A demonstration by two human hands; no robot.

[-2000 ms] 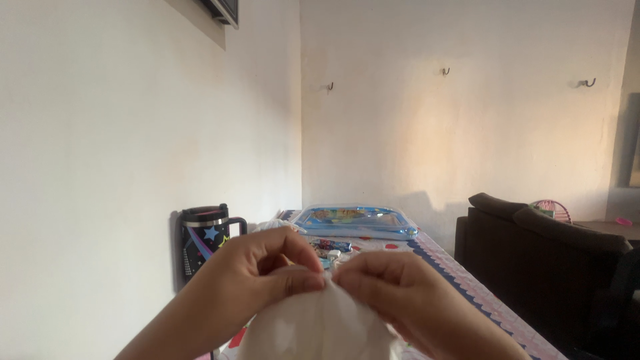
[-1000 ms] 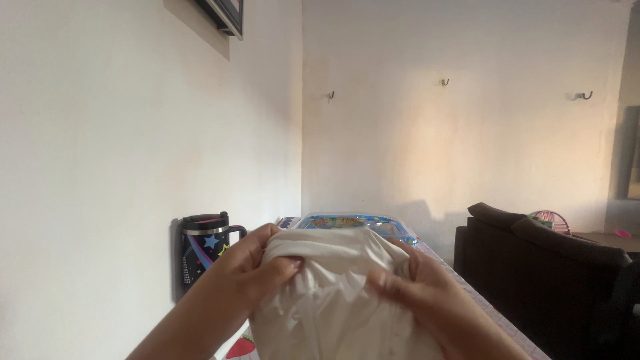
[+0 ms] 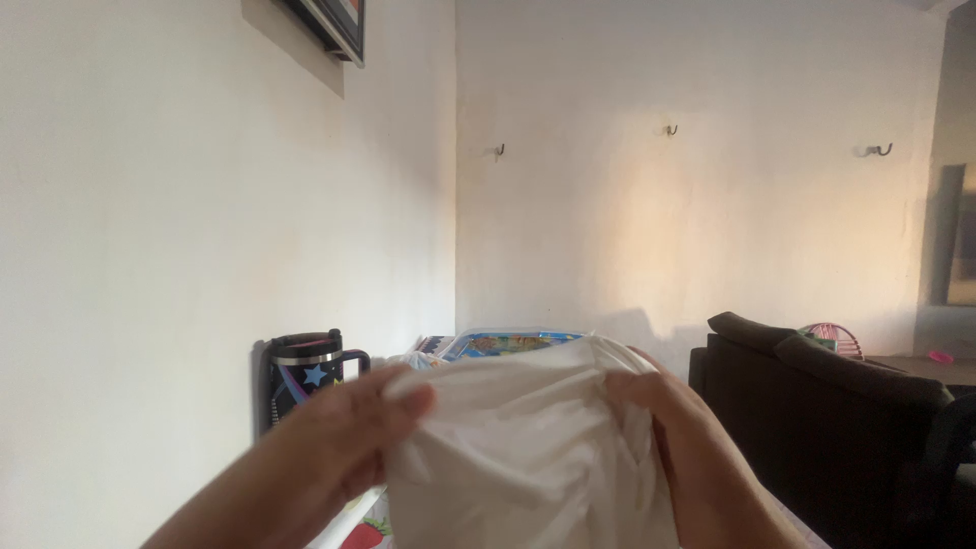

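Note:
A white, thin, creased cloth or bag (image 3: 518,450) hangs stretched between my two hands, low in the middle of the view. My left hand (image 3: 362,423) pinches its upper left corner between thumb and fingers. At the upper right edge, my right hand (image 3: 659,404) grips the material, with the thumb on the near side and the other fingers partly hidden behind it. The material covers much of the table beyond; its lower end runs out of view.
A black tumbler (image 3: 305,381) with stars and a handle stands by the left wall. Behind the white material lies a blue clear-covered package (image 3: 511,341) on the table. A strawberry-patterned tablecloth (image 3: 366,532) shows below. A dark sofa (image 3: 808,427) stands right; hooks (image 3: 670,130) are on the wall.
My hands were close together at the top of the white material two seconds ago; they are now farther apart, with it spread between them. The left hand has shifted from the bunched top to a corner.

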